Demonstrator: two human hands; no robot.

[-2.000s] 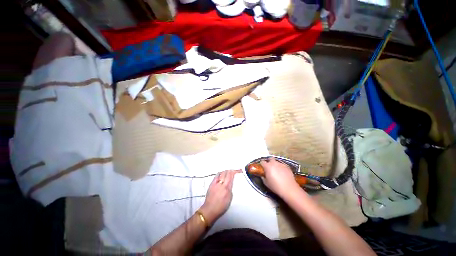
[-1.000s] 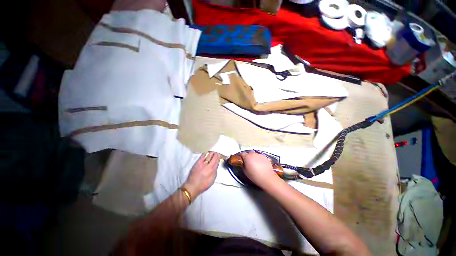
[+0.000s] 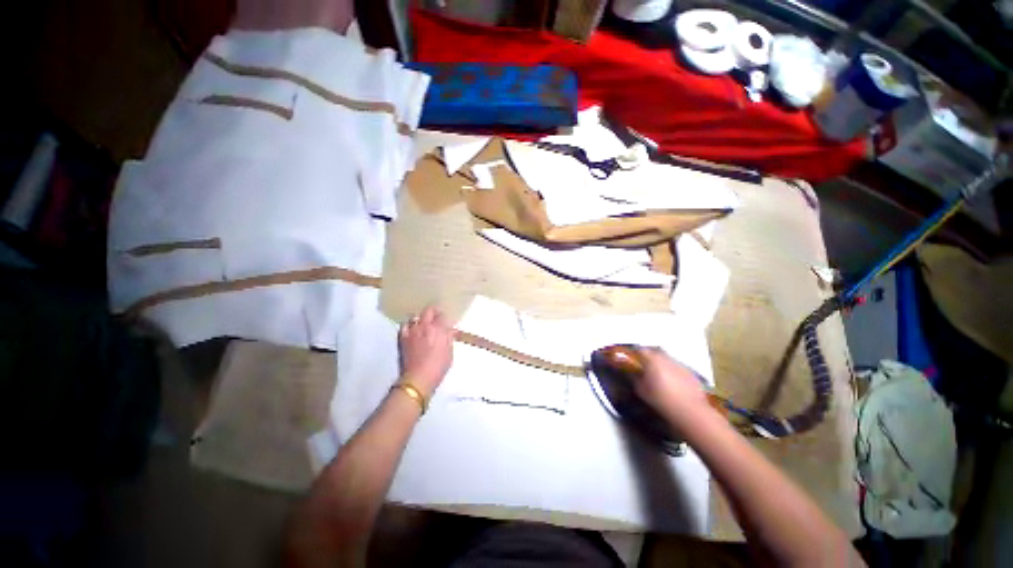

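A white garment panel (image 3: 500, 455) lies flat in front of me, with a tan seam strip (image 3: 517, 353) running across it and a shorter dark line (image 3: 505, 404) below. My right hand (image 3: 667, 388) grips the wooden handle of the steam iron (image 3: 622, 388), whose dark soleplate rests on the panel at the right end of the visible strip. My left hand (image 3: 425, 346) lies on the panel at the left end of the strip, fingers on the cloth, holding no tool. The panel under the iron is hidden.
Flat white panels (image 3: 256, 189) are stacked at left. A crumpled white-and-tan heap (image 3: 600, 211) lies on the beige pad (image 3: 778, 255). A blue patterned bundle (image 3: 500, 95) and red cloth (image 3: 633, 83) are behind. The dark hose (image 3: 820, 372) curves at right, beside a pale cloth bundle (image 3: 905, 449).
The iron has moved right along the panel, away from my left hand, exposing the tan strip. My left hand has shifted slightly left. The panel now lies flatter, and the hose bends further right.
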